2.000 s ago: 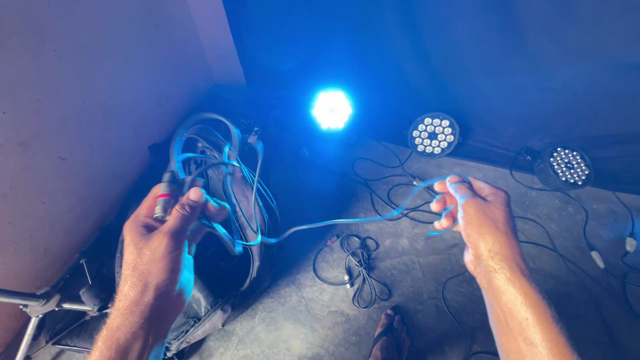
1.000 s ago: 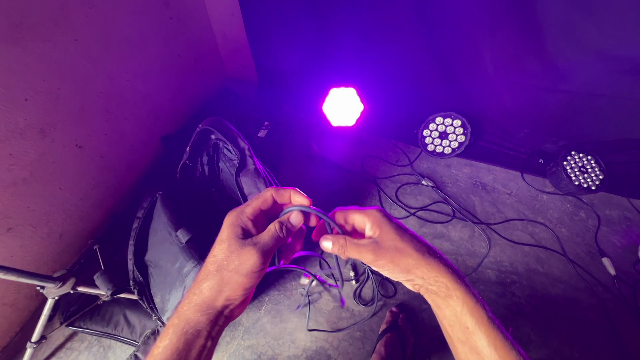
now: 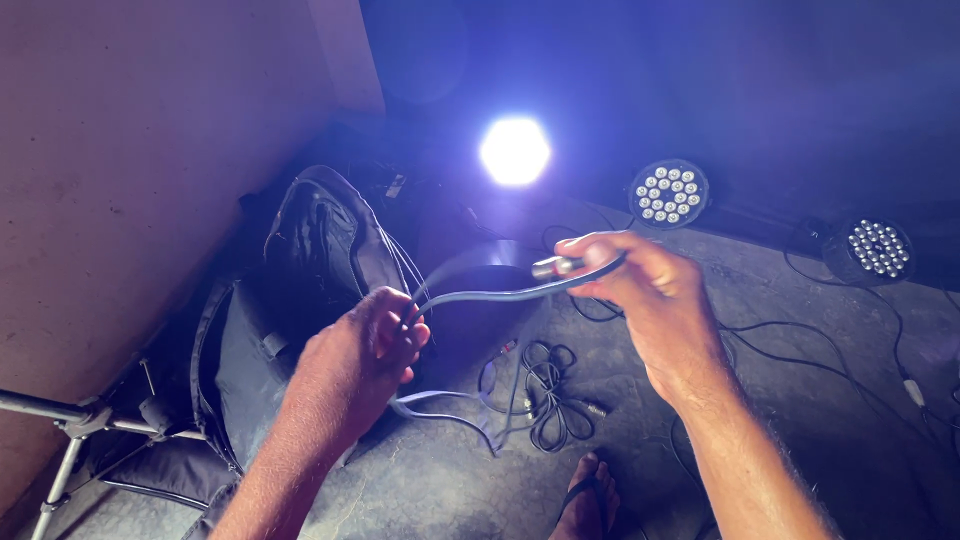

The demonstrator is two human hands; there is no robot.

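My left hand (image 3: 367, 352), left of centre, is closed around a grey cable (image 3: 487, 295), whose loose loops hang below toward the floor. My right hand (image 3: 637, 292) grips the same cable and its metal XLR-type connector (image 3: 553, 268), which has a red ring, between thumb and fingers. The cable runs between both hands, and part of it is blurred. Under them, on the concrete floor, lies a bundled black cable (image 3: 549, 397) with metal connectors. An open black bag (image 3: 255, 375) stands behind and left of my left hand.
A lit LED stage light (image 3: 515, 151) shines beyond my hands. Two unlit LED lights (image 3: 669, 194) (image 3: 879, 248) sit to the right, with cables trailing over the floor (image 3: 630, 375). At the lower left stands a metal tripod stand (image 3: 71, 450). My foot (image 3: 589, 499) in a flip-flop is at the bottom.
My hands came together over the cable and have now moved apart again. The connector, in my left hand two seconds ago, is now in my right. The lit lamp went from blue through magenta to white.
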